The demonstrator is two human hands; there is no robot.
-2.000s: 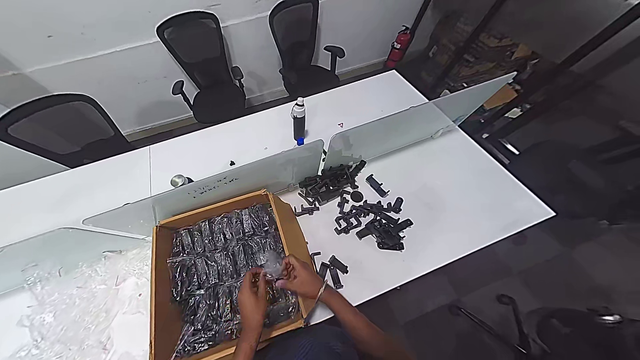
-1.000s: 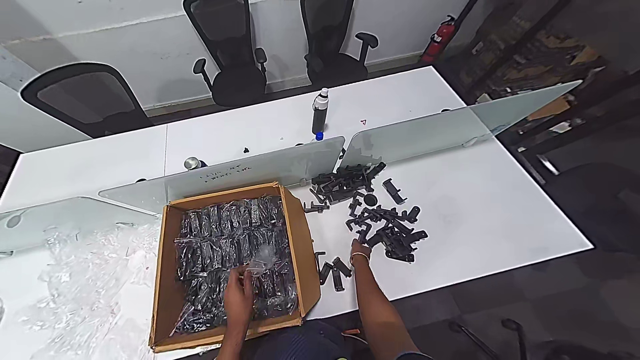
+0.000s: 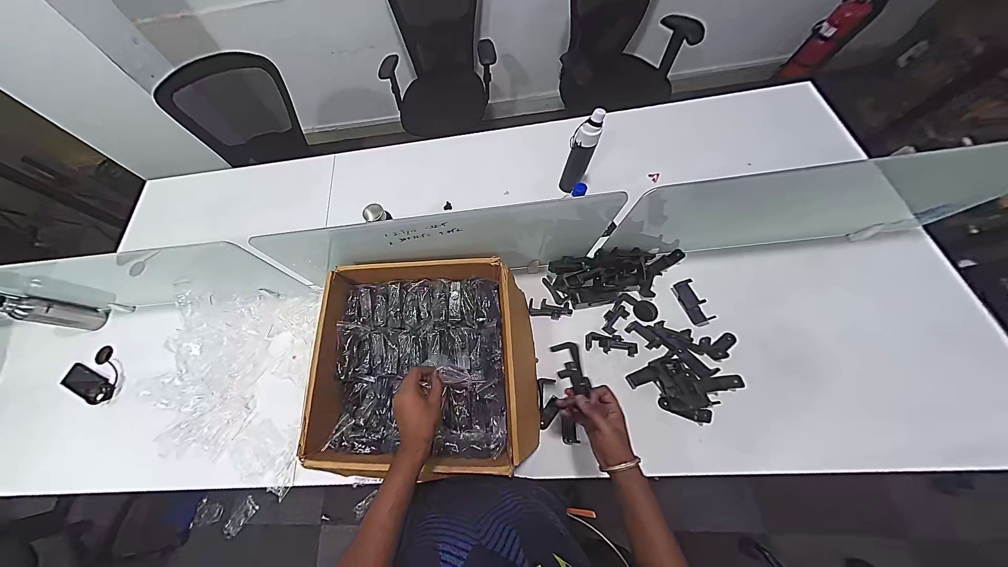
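A cardboard box (image 3: 524, 378) holds rows of black plastic parts in clear bags (image 3: 409, 346). Over the box's middle, my left hand (image 3: 419, 405) pinches a clear plastic bag (image 3: 457, 373). My right hand (image 3: 598, 417), just right of the box, has its fingers on a black plastic bracket (image 3: 573, 366). A few more black parts (image 3: 549, 409) lie under and beside that hand. Farther right and back on the white table are two piles of loose black parts, one by the divider (image 3: 606, 276) and one nearer me (image 3: 685, 378).
Empty clear bags (image 3: 228, 378) lie heaped left of the box. A small black device (image 3: 88, 383) and a steel bottle (image 3: 55, 311) are at the far left. Glass dividers (image 3: 449, 236) cross the table behind the box; a dark bottle (image 3: 580, 153) stands beyond them.
My right hand was at the nearer pile of black parts one second ago and is now beside the box with a bracket. My left hand stays over the box with the clear bag.
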